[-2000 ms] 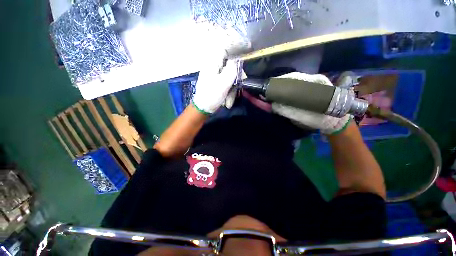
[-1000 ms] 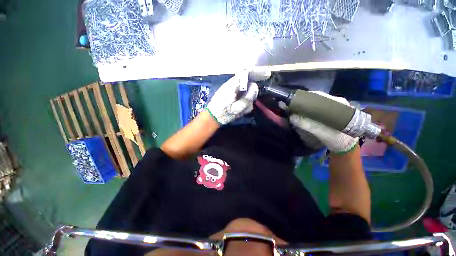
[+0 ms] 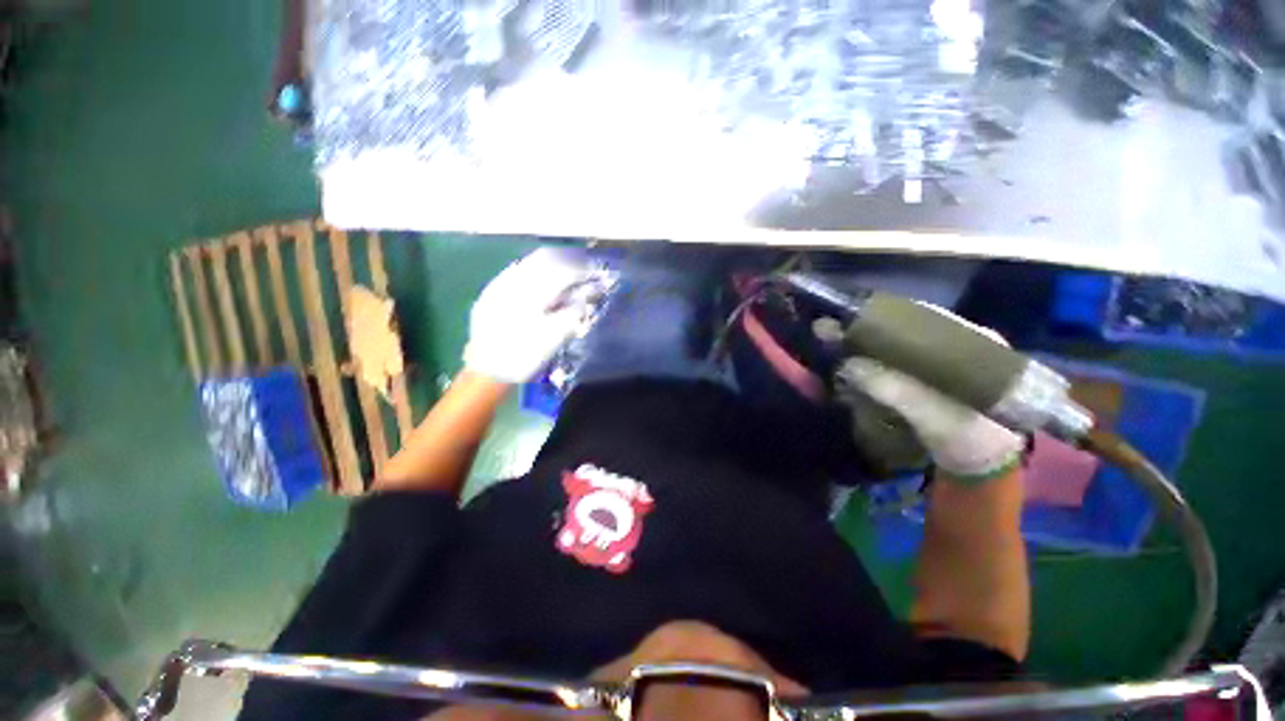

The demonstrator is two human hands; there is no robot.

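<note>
My right hand [image 3: 930, 418], in a white knit glove, is closed around the thick olive-green air screwdriver [image 3: 937, 352]. Its dark, narrow nose points left, away from my left hand. My left hand [image 3: 524, 317], also gloved and blurred, is out to the left, below the table edge and over a blue bin [image 3: 541, 395]. Something silver [image 3: 578, 296] shows at its fingertips. I cannot tell whether it is a small metal part in the fingers or parts in the bin.
The pale table [image 3: 677, 209] spans the top, with blurred heaps of silver fasteners [image 3: 409, 85]. A grey-brown hose [image 3: 1195, 542] curves down from the driver's rear. Blue bins [image 3: 1127, 486] lie below right. A slatted pallet [image 3: 313, 331] with another blue bin [image 3: 292, 434] is at left.
My left hand has moved left and down, away from the driver tip, where it held a small silver part. My right hand still holds the driver, now slightly lower in view. The view has shifted.
</note>
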